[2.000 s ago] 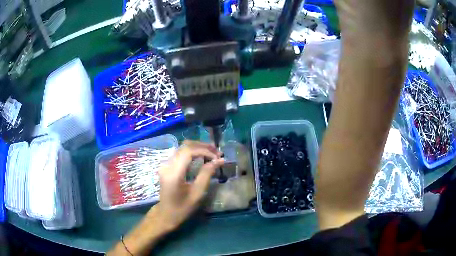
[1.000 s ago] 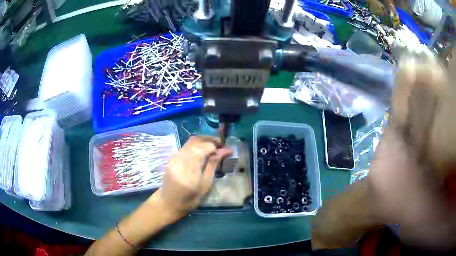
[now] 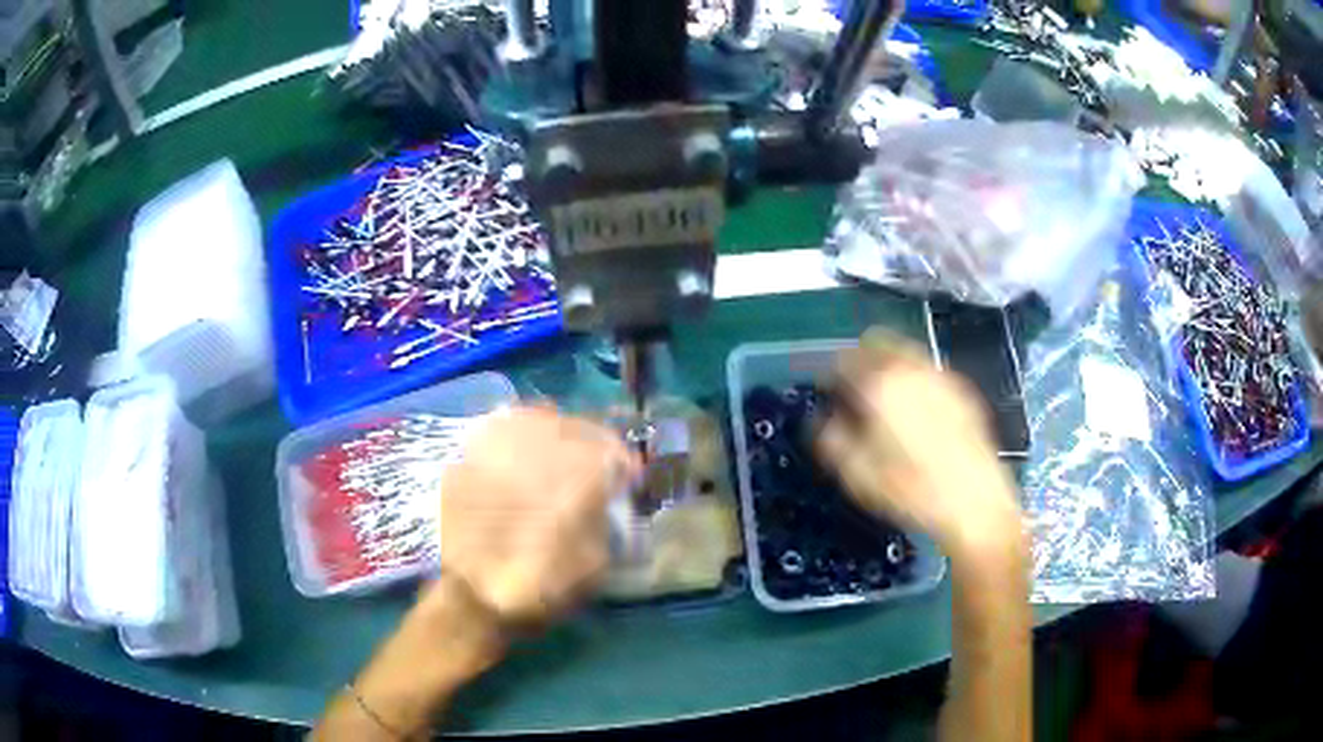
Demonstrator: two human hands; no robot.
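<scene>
The dark press (image 3: 624,218) with its number plate stands at the centre. Its narrow punch (image 3: 636,380) points down at a small silvery fixture (image 3: 660,481) on the worn tan base plate (image 3: 660,558). My left hand (image 3: 525,507) is blurred, just left of the fixture; its fingertips are unclear and I cannot tell what they hold. My right hand (image 3: 907,442) is blurred, with its fingers down in the clear box (image 3: 834,597) of black rings (image 3: 791,500); whether it grips one is hidden. The clear rod box (image 3: 399,577) holds red-ended white rods (image 3: 399,486), left of my left hand.
A blue tray (image 3: 298,334) of jumbled rods lies behind the rod box, another blue tray (image 3: 1233,467) at far right. Frosted boxes (image 3: 138,507) stand at left. A crumpled bag (image 3: 987,210), a black phone (image 3: 979,363) and a flat clear bag (image 3: 1117,493) lie at right.
My right hand has come down from the press lever at upper right to the ring box. The lever has swung back up. My left hand has shifted slightly left from the fixture.
</scene>
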